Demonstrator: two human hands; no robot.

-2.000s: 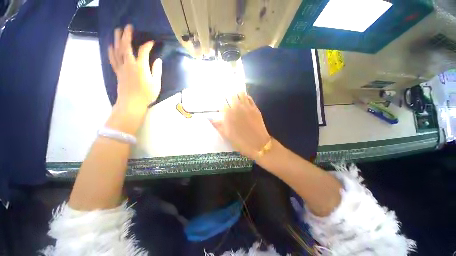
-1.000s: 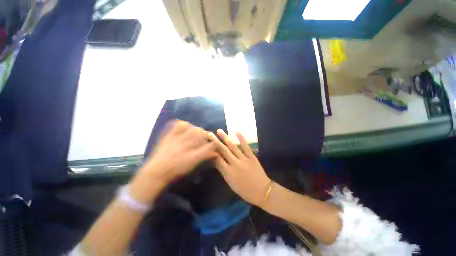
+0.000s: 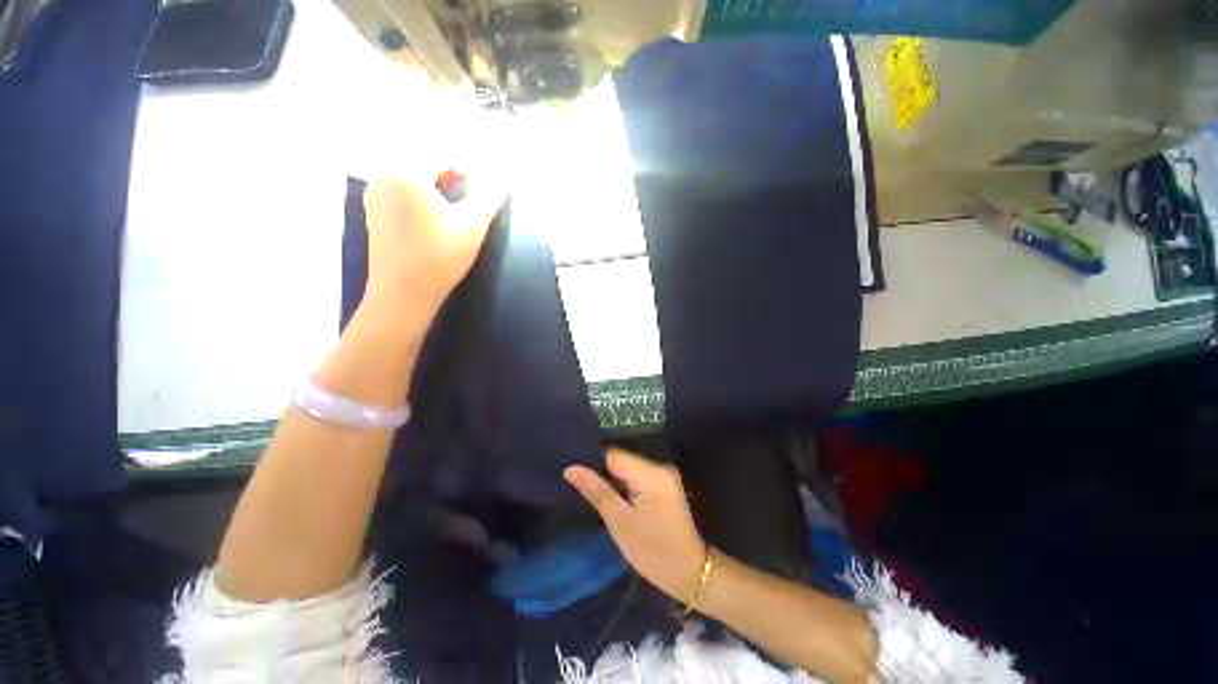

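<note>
A long dark navy cloth panel (image 3: 514, 361) runs from below the sewing machine head (image 3: 548, 54) down over the table's front edge. My left hand (image 3: 421, 234) lies on its upper part, just left of the needle area, which is lost in white glare. My right hand (image 3: 648, 515) is at the panel's lower right edge, below the table edge; its thumb and fingers are at the cloth, and it seems to hold the edge. Small dark navy pieces (image 3: 755, 241) lie stacked right of the needle, one with a white edge.
A black phone (image 3: 214, 38) lies at the upper left. Dark cloth (image 3: 60, 267) hangs over the table's left side. A green-and-blue tool (image 3: 1059, 249) and black-handled scissors (image 3: 1151, 198) lie at the right. A yellow label (image 3: 910, 83) is on the machine base.
My left hand has moved up to the needle area with the cloth's upper part. My right hand has moved down along the edge. The panel now stretches between them.
</note>
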